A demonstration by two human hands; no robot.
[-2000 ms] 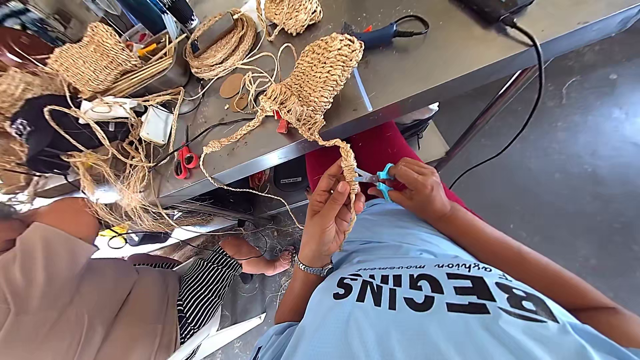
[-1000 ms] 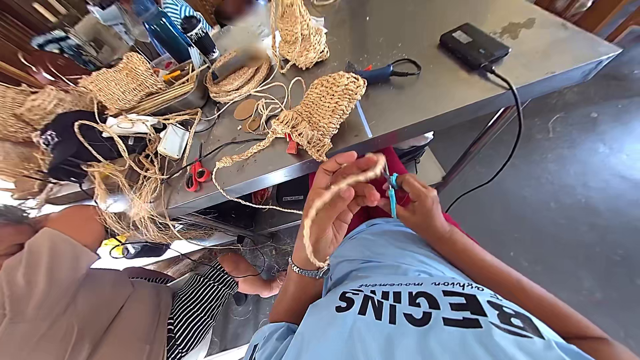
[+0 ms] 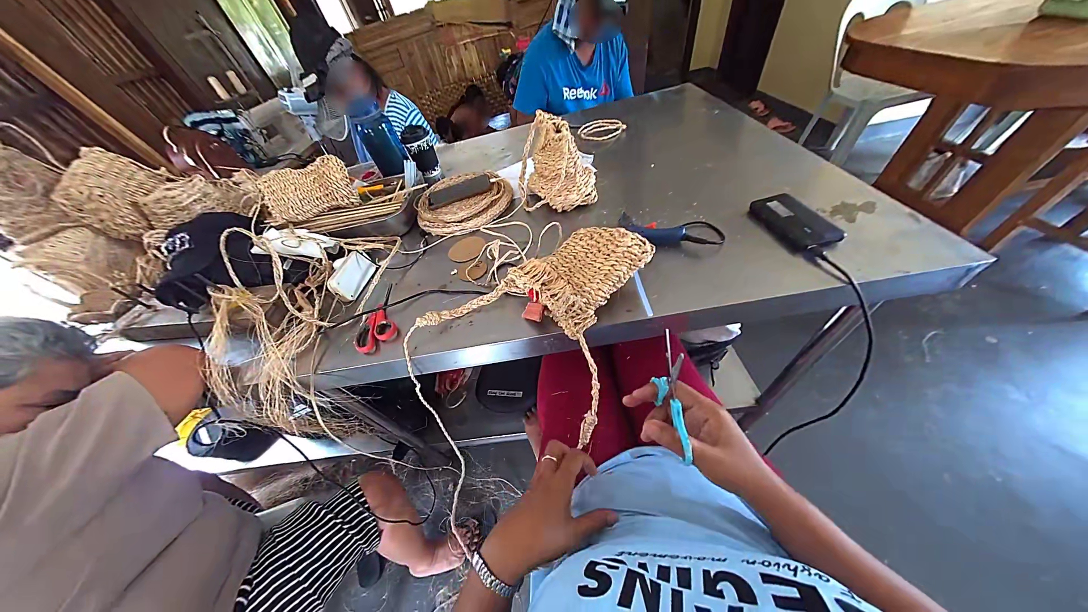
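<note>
A small pouch woven of straw-like fibre (image 3: 599,268) lies at the near edge of the metal table, with a red clip (image 3: 534,307) on it. From it a braided strap (image 3: 592,382) hangs over the edge to my lap. My left hand (image 3: 557,501) is at the strap's lower end, fingertips near the knot; whether they pinch it is unclear. My right hand (image 3: 701,433) holds small scissors with turquoise handles (image 3: 677,416), blades pointing up and slightly parted. A second braid with a long thin cord (image 3: 433,408) runs from the pouch down past my left wrist.
On the metal table (image 3: 722,178) are red-handled scissors (image 3: 376,327), a coil of braid (image 3: 465,202), another woven piece (image 3: 561,166), a blue-handled tool (image 3: 671,233) and a black device (image 3: 796,223) with a cable. Loose fibres (image 3: 255,340) hang at left beside a seated person (image 3: 110,484).
The strap, raised in my left hand before, now hangs down over my lap. My left hand has lowered. The scissors remain in my right hand. The view has tilted up, showing more of the room.
</note>
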